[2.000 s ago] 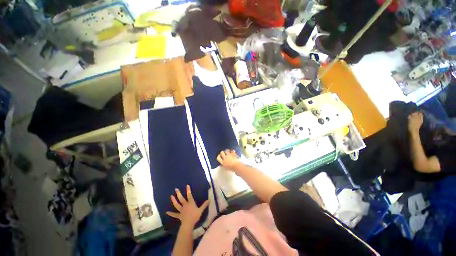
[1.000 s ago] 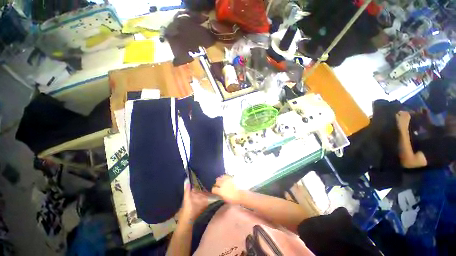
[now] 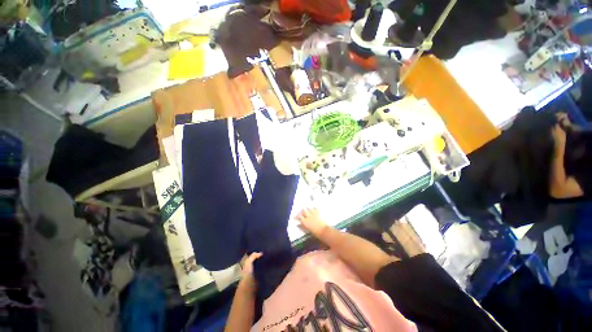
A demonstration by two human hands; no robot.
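A long navy cut panel (image 3: 211, 194) lies flat on white pieces at the left of the table. A second navy panel (image 3: 274, 201) lies to its right, overlaps its lower part and hangs over the table's front edge towards my body. My left hand (image 3: 250, 264) is at the near edge by the navy cloth, its thumb side against it; its fingers are partly hidden. My right hand (image 3: 313, 222) rests on the white table edge just right of the second panel, fingers spread, holding nothing.
The cream sewing machine (image 3: 396, 133) with a green guard (image 3: 333, 131) stands at right. Brown cardboard (image 3: 195, 97) and an accessory tray (image 3: 285, 97) lie at the far side. A printed white board (image 3: 170, 194) is under the pieces. Another person's arm (image 3: 559, 162) shows at far right.
The right navy panel has come nearer, now overlapping the left panel and hanging over the front edge. My hands, together a second ago, are apart; my right hand has moved right.
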